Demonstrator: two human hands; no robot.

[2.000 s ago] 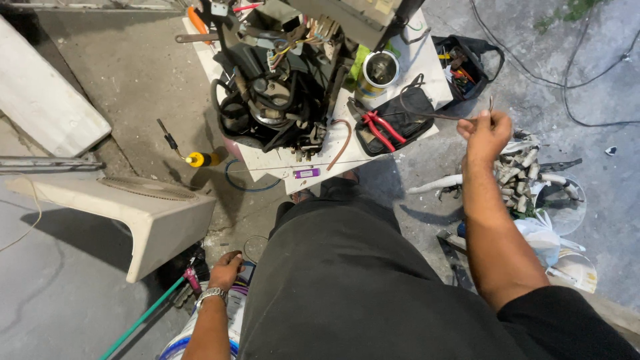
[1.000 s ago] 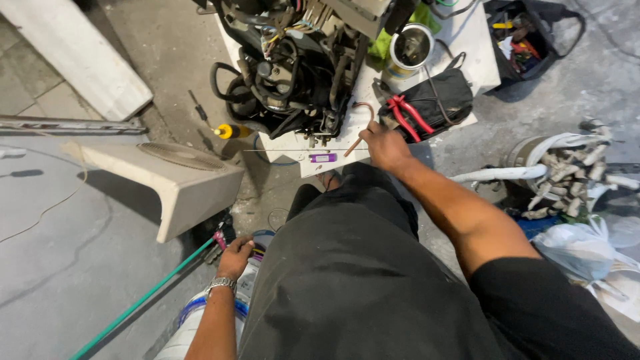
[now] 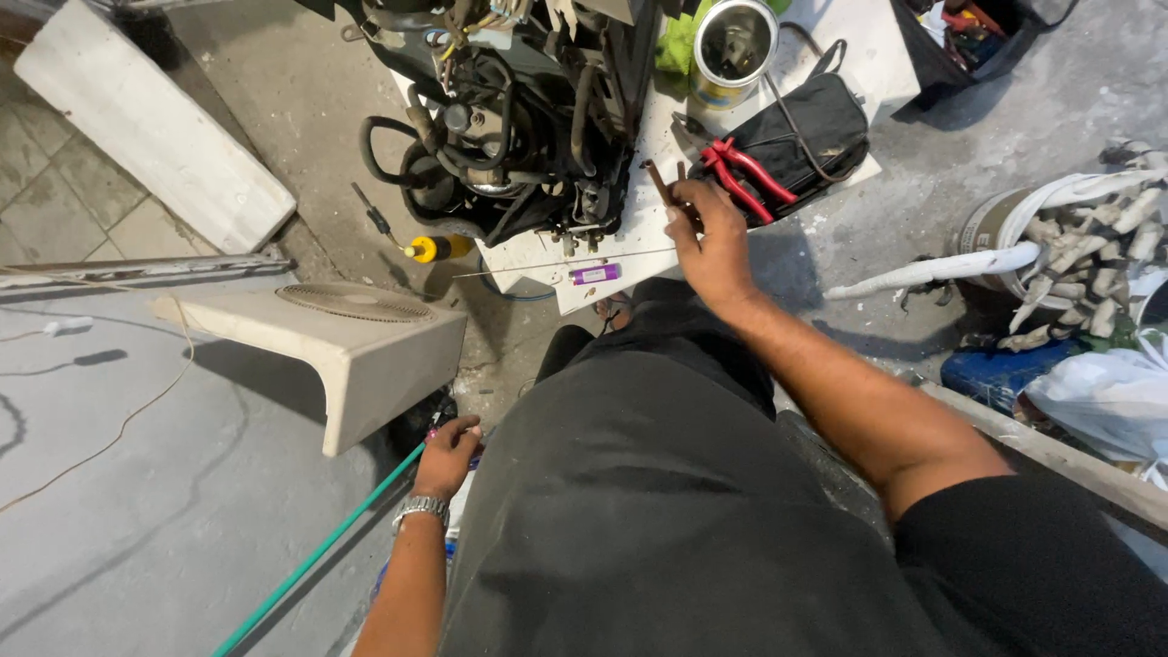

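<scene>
My right hand is closed over the white board's near edge, on a short bent copper tube and a thin metal rod that points left. Just below the rod lies a purple lighter. Red-handled pliers rest on a black pouch right of this hand. The unit with hoses and a compressor stands on the board to the left. My left hand, with a metal watch at the wrist, hangs low with bent fingers by the top of a green pole; whether it grips anything is unclear.
A beige plastic housing stands at left, below a white slab. A yellow-capped tool or bottle is on the floor. An open can stands beyond the pliers. At right are a filled bucket, a plastic bag and a tool bag.
My right hand has come in from the right to the board and taken hold of the copper tube, which lay there in the earliest frame. The left hand stays low. The view has shifted.
</scene>
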